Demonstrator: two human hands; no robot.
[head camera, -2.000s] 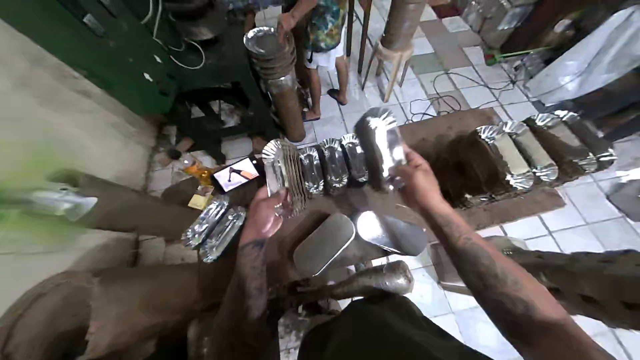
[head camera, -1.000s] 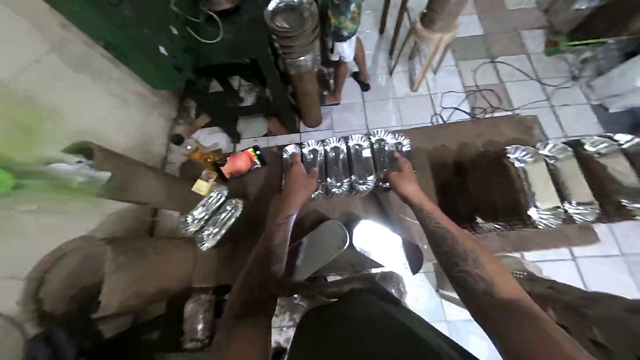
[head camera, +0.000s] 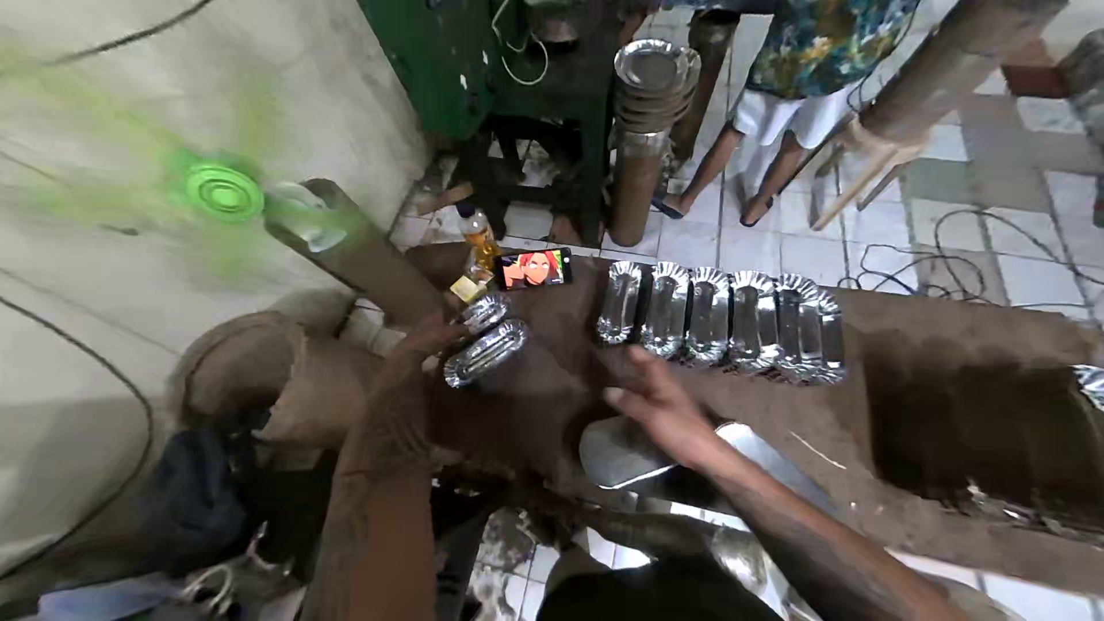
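My left hand (head camera: 434, 335) is at the left end of the brown work surface, touching the upper of two silver foil trays (head camera: 485, 314); whether its fingers grip it is unclear. The other silver tray (head camera: 487, 353) lies just below. My right hand (head camera: 660, 397) is in the air with fingers apart and nothing in it, in front of a row of silver oblong trays (head camera: 709, 315) with fluted rims. Beneath that hand are two rounded metal plates, one at the left (head camera: 617, 453) and one at the right (head camera: 768, 457).
A phone (head camera: 535, 268), a bottle of amber liquid (head camera: 479, 237) and a small yellow box (head camera: 467, 288) are at the surface's back left. Stacked round foil plates (head camera: 655, 78) top a brown tube. A person (head camera: 789, 103) stands behind. Cables (head camera: 957, 259) lie on the tiled floor.
Both hands have left the tray row, which they touched at its two ends one second ago. My left hand has moved left to the pair of trays; my right hand is now in front of the row.
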